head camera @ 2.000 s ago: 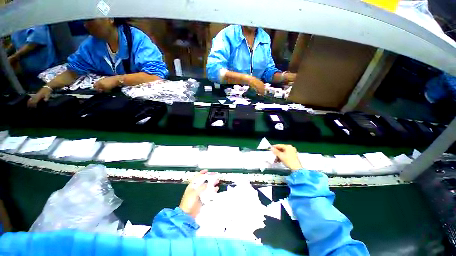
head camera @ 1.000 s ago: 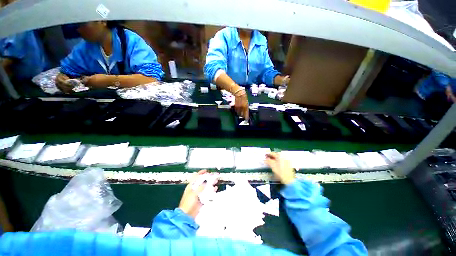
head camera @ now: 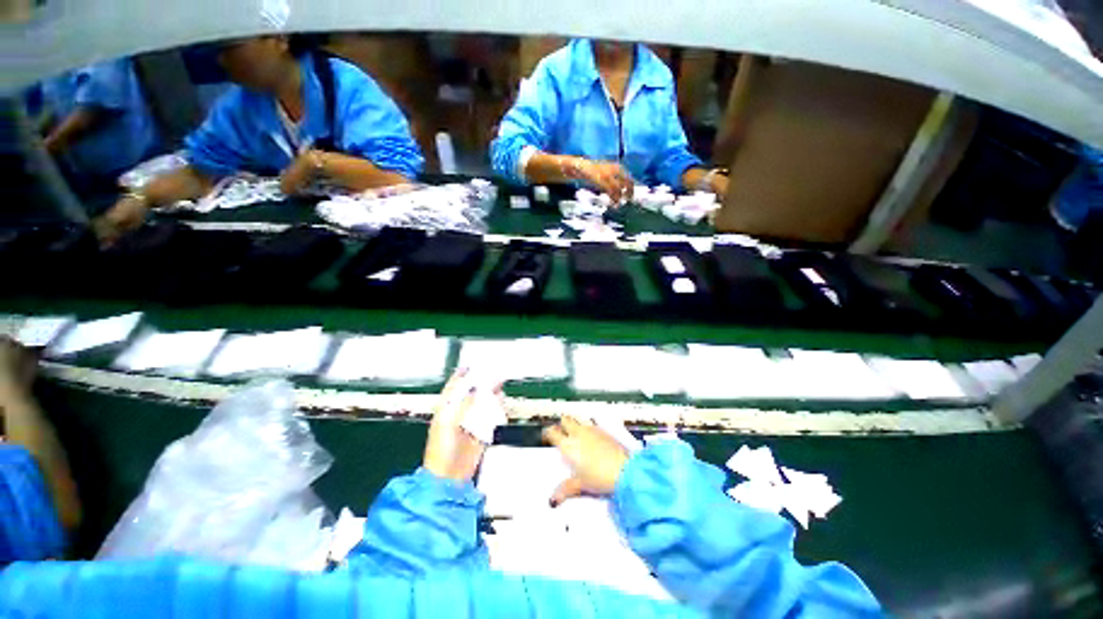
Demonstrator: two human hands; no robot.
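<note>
My left hand [head camera: 457, 426] holds small white slips [head camera: 486, 414] between its fingers, just in front of the pale rail. My right hand [head camera: 589, 460] is spread, fingers apart, over the left part of the white slip pile [head camera: 562, 532] on the green surface. Several loose slips [head camera: 786, 486] lie to the right of my right forearm. A row of flat white bagged items [head camera: 514, 359] lies on the belt beyond the rail. A large crumpled clear plastic bag [head camera: 224, 484] lies left of my left forearm.
Black boxes [head camera: 601, 276] stand in a row on the far side. Workers in blue smocks [head camera: 605, 115] sit opposite, near a shiny bagged heap [head camera: 411, 206] and small white parts [head camera: 659, 203]. Another person's arm [head camera: 30, 447] shows at the left edge. A pale shelf crosses overhead.
My right hand has come back from the belt row to the slip pile. Some slips now lie apart at the right. The bagged items have shifted left, and an arm has appeared at the left edge.
</note>
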